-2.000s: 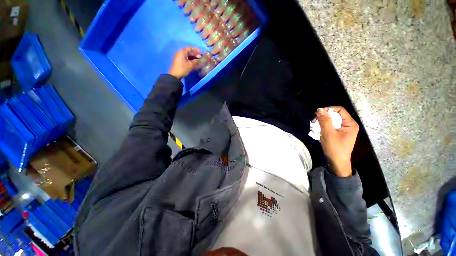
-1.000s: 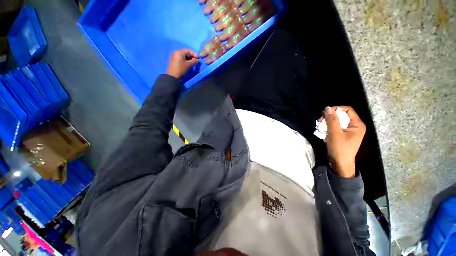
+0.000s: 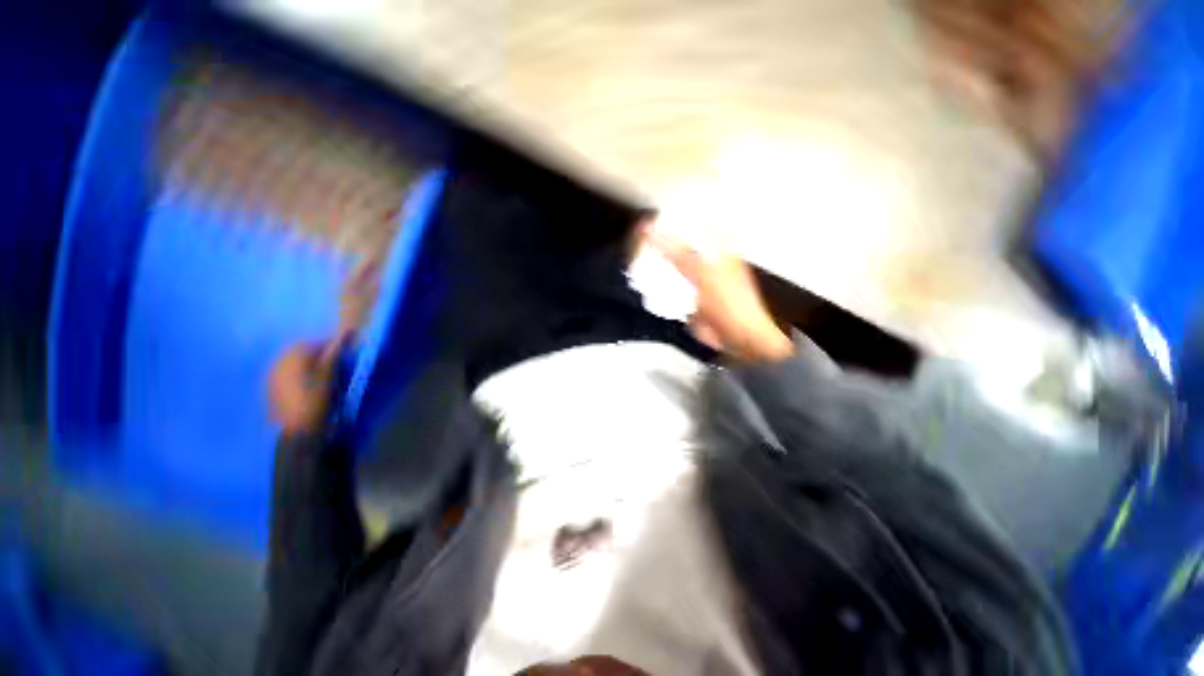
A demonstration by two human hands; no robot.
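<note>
The view is badly blurred. The blue tray (image 3: 225, 383) is on the left, below the bench edge, with reddish-brown pieces (image 3: 271, 152) in close rows across its far part. My left hand (image 3: 301, 383) is at the tray's near right side, by the lower end of the rows. Its fingertips are smeared, so I cannot tell if it holds a piece. My right hand (image 3: 726, 301) is in front of the bench edge, shut on a crumpled white cloth (image 3: 663, 283).
The pale bench (image 3: 581, 86) runs diagonally across the top and right. A brownish heap (image 3: 1023, 53) lies at its far right, beside a second blue bin (image 3: 1136, 172). Whitish crumpled material (image 3: 1056, 383) is at the bench's right end. More blue shapes are at the lower right.
The view has swung to the right, bringing the brownish heap and more of the right-hand blue bin into sight. My left hand is still at the tray and my right hand still holds the cloth.
</note>
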